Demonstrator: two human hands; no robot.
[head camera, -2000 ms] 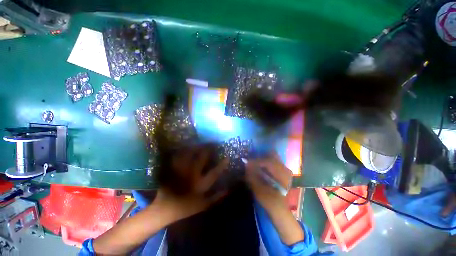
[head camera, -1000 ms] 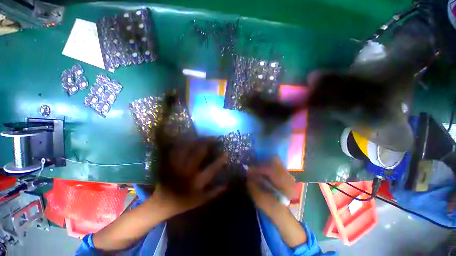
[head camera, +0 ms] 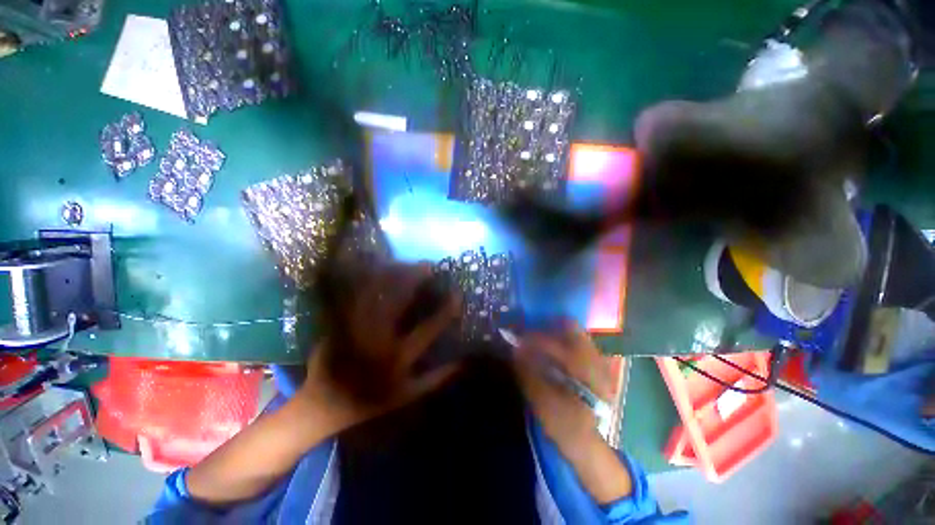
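A PCB panel (head camera: 480, 292) with rows of silver spots lies low between my hands, at the lower edge of a glaring blue-white sheet (head camera: 607, 297) with orange-pink edges. My left hand (head camera: 395, 333) is at the panel's left side, its fingers at the panel's edge; a dark blur covers part of it. My right hand (head camera: 559, 374) holds a thin white pen-like tool (head camera: 584, 394), its tip close to the panel's lower right. Whether the tip touches is not clear. Another PCB panel (head camera: 516, 138) lies above on the sheet. A glittery panel (head camera: 302, 220) lies to the left.
Upper left are a PCB panel (head camera: 234, 56), white paper (head camera: 149, 67) and small board pieces (head camera: 187, 174). A solder spool (head camera: 23, 299) stands far left. Dark wires (head camera: 425, 36) lie top centre. A grey funnel-like hood (head camera: 820, 231) and blue unit are right. Red bins (head camera: 179, 405) are below.
The whole view has shifted, so the bench things appear higher and those on the left further left. Both hands stay at the panel, and my right hand keeps its hold on the white tool.
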